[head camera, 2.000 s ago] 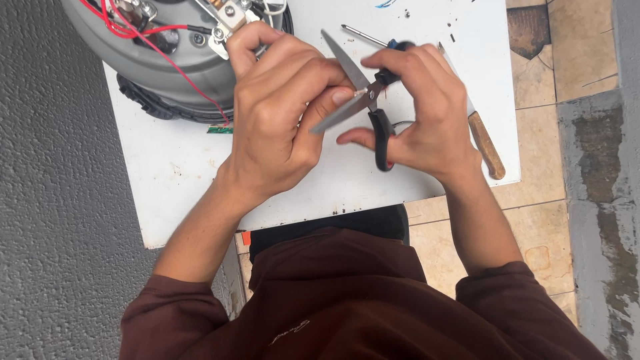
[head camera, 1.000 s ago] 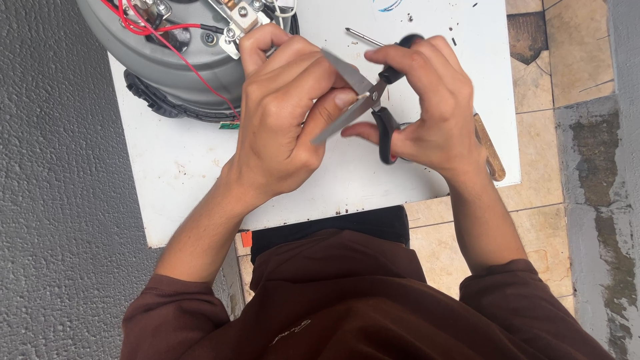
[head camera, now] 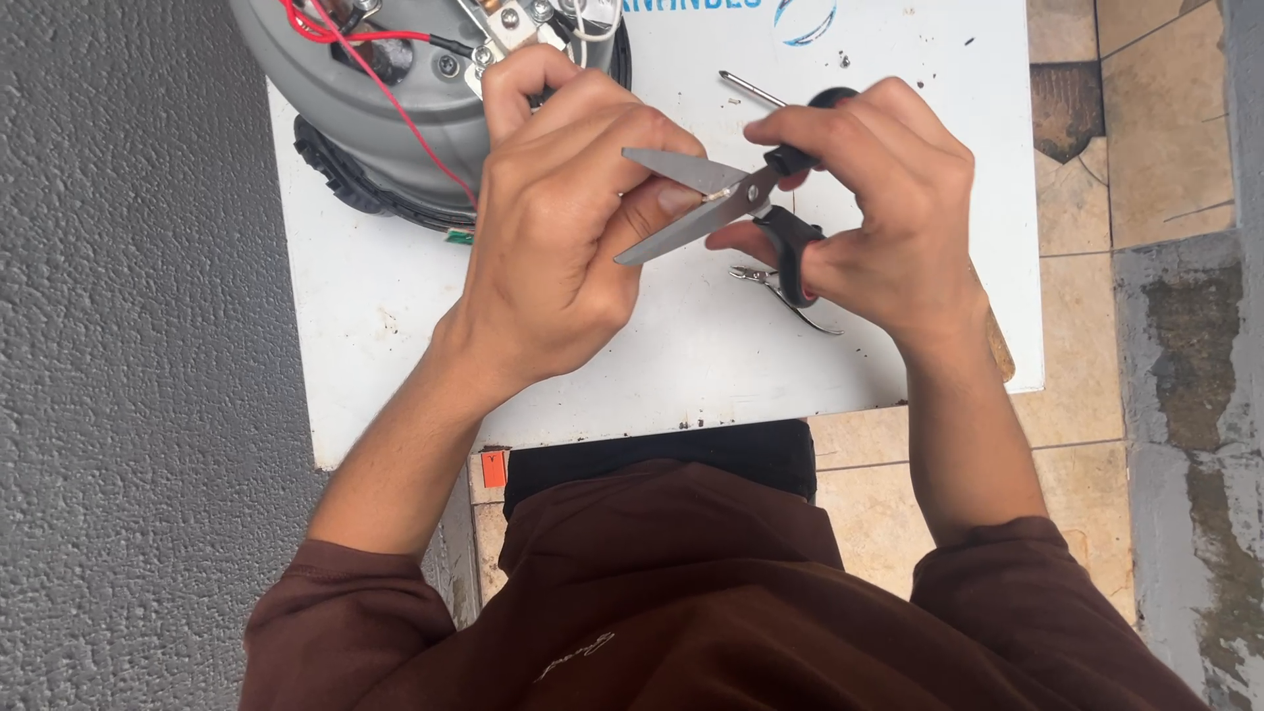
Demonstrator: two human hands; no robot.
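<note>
My right hand (head camera: 879, 197) holds black-handled scissors (head camera: 752, 193), blades parted and pointing left. Between the blades, near the pivot, lies the pale tip of a small thin piece (head camera: 719, 195), perhaps a wire end. My left hand (head camera: 563, 217) pinches that piece between thumb and forefinger; most of it is hidden by the fingers. Beyond my left hand sits a round grey appliance housing (head camera: 425, 128) with exposed metal parts, screws and a red wire (head camera: 395, 99) that runs down behind the hand.
On the white board (head camera: 632, 395) lie a small pair of metal nippers (head camera: 780, 296) under the scissors and a screwdriver shaft (head camera: 752, 89) beyond them. A wooden handle (head camera: 999, 336) shows beside my right wrist. A textured grey wall (head camera: 128, 346) borders the left side.
The scissors stay around the small piece, their blades a little less spread than two seconds ago. The nippers now show below the scissors. Both hands have otherwise kept nearly the same place.
</note>
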